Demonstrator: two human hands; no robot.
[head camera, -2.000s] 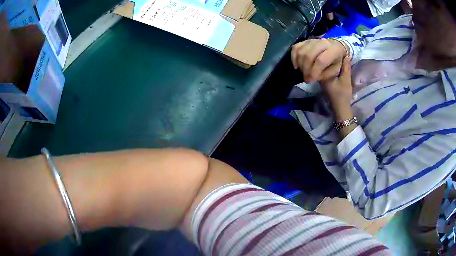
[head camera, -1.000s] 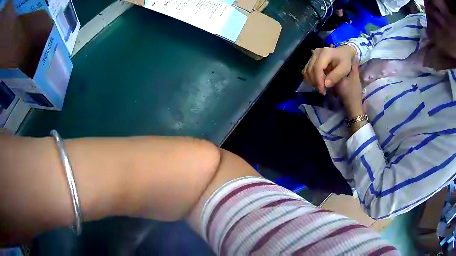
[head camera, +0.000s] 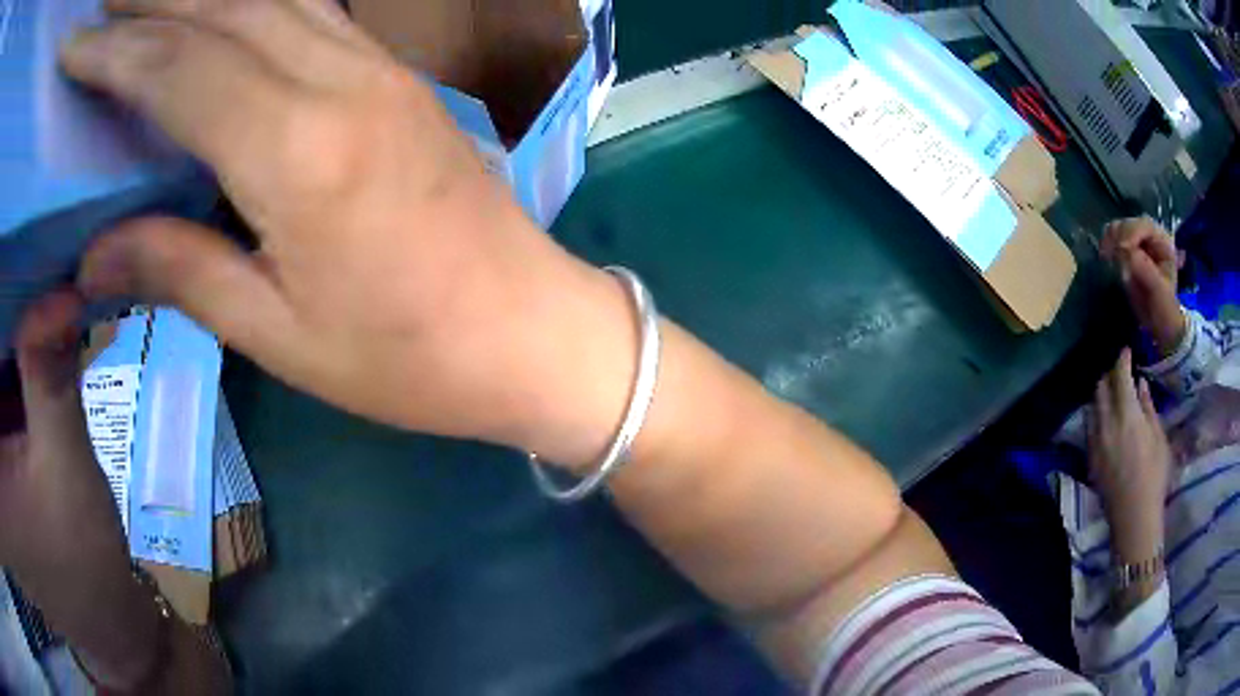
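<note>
My right hand (head camera: 360, 231), with a silver bangle at the wrist, grips a light blue printed box (head camera: 102, 150) at the upper left. The box is blurred and cut off by the left edge. My left hand (head camera: 52, 360) is at the left edge, partly out of the picture, with its fingers against the underside of the same box. An open erected box (head camera: 551, 150) with a brown inside stands behind my right hand, partly hidden by it.
A stack of flat boxes (head camera: 174, 449) lies at lower left. More flat boxes (head camera: 938, 163) lie at upper right on the green bench (head camera: 707, 218). Beyond them are a grey vented case (head camera: 1101, 102) and a red item (head camera: 1040, 118). A person in blue-striped white sits at right.
The view has swung left, so the bench things appear farther right. My right hand and the held box have come into view, as have my left hand and the lower-left stack. The other person's hands have parted.
</note>
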